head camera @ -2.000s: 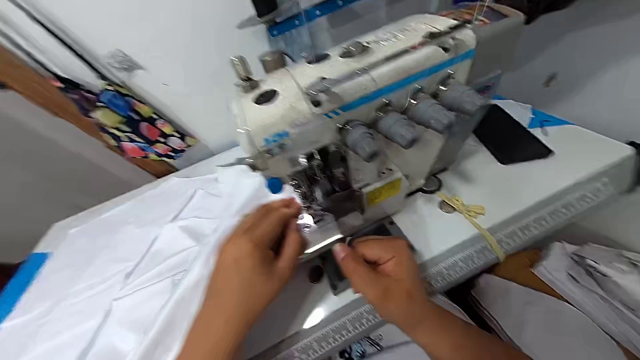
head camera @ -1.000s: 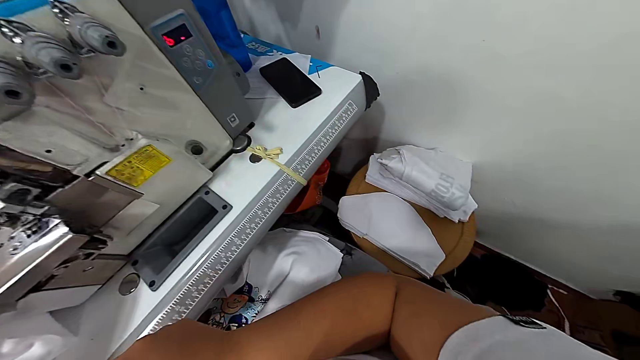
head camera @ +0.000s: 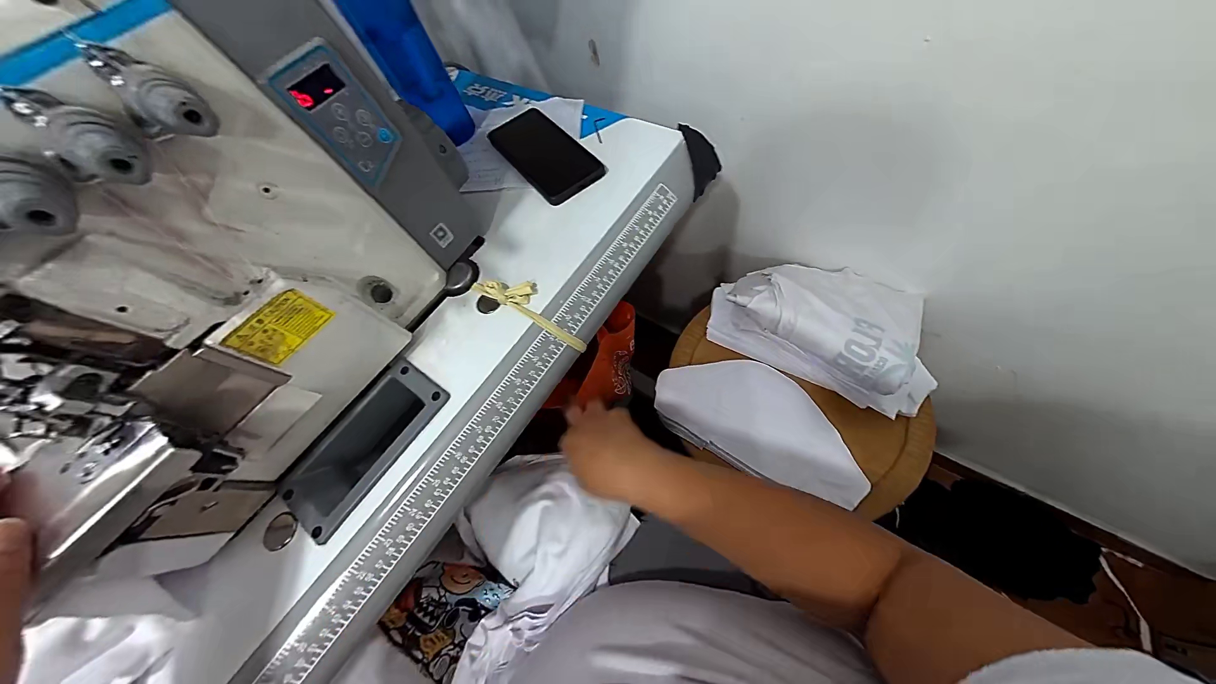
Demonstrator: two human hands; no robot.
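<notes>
My right hand (head camera: pixel 608 448) reaches down past the table's front edge, beside an orange container (head camera: pixel 613 356) and above a bunched white cloth (head camera: pixel 546 518). Its fingertips are partly hidden, so whether it holds anything is unclear. At the far left edge, part of my left hand (head camera: pixel 13 579) shows by the metal plate (head camera: pixel 104 503) of the overlock sewing machine (head camera: pixel 313 228); most of the hand is out of frame. White fabric (head camera: pixel 100 651) lies on the table below that plate.
A black phone (head camera: pixel 546 155) lies on papers at the table's back corner. A yellow tie (head camera: pixel 532 313) crosses the edge with the printed ruler (head camera: pixel 475 432). Right of my arm, a round brown stool (head camera: pixel 898 465) bears stacked white fabric pieces (head camera: pixel 760 423) and a folded bag (head camera: pixel 826 328).
My right hand has left the machine's needle area and now reaches below the table edge near the orange container. The view has swung far to the right.
</notes>
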